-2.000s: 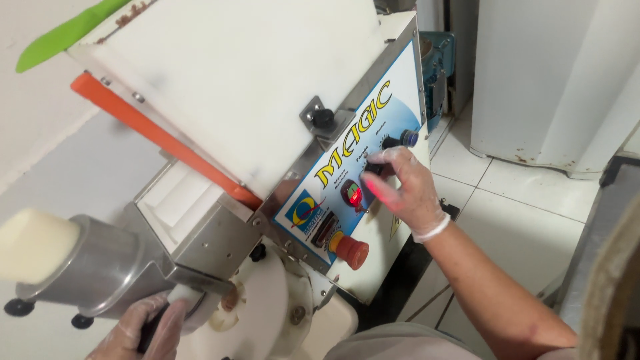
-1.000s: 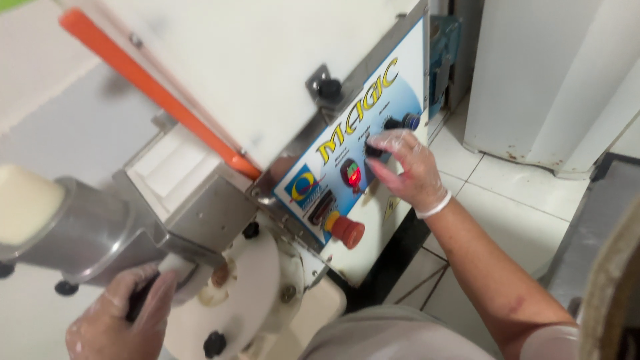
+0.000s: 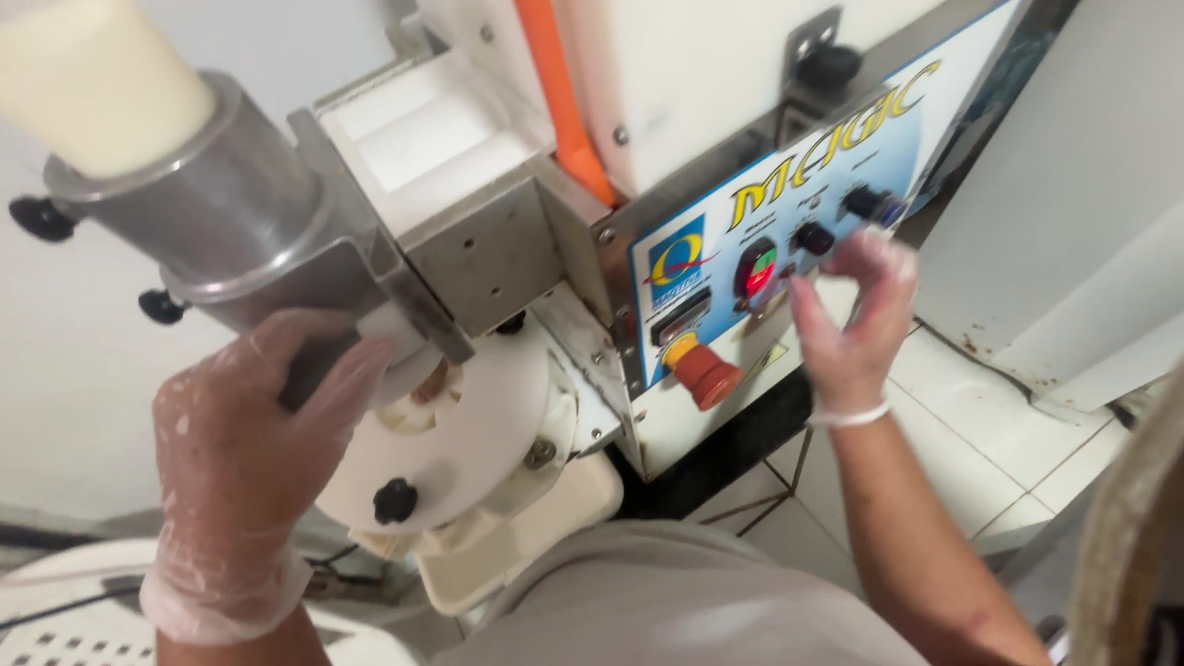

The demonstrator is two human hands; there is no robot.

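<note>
My left hand (image 3: 254,435), in a clear plastic glove, is closed around the lower part of a metal feed tube (image 3: 222,194) of a food-forming machine. Pale dough (image 3: 102,83) stands out of the tube's top. Below the tube is a white plastic disc (image 3: 462,453) with a black knob (image 3: 395,500). My right hand (image 3: 856,319), gloved too, is beside the control panel (image 3: 786,203), thumb and fingers apart, close to a black dial (image 3: 813,238). Whether a fingertip touches the panel cannot be told. A red emergency-stop button (image 3: 708,375) juts from the panel's lower left.
An orange plastic spatula (image 3: 564,102) leans by the white hopper (image 3: 703,74). A cream plastic tray (image 3: 527,546) is under the disc. A white appliance (image 3: 1064,203) stands on the tiled floor (image 3: 980,435) at right. A white perforated plastic chair (image 3: 83,601) is at lower left.
The view has moved closer to the machine. My right hand's fingers have come away from the black dial they were at earlier. My left hand stays at the feed tube.
</note>
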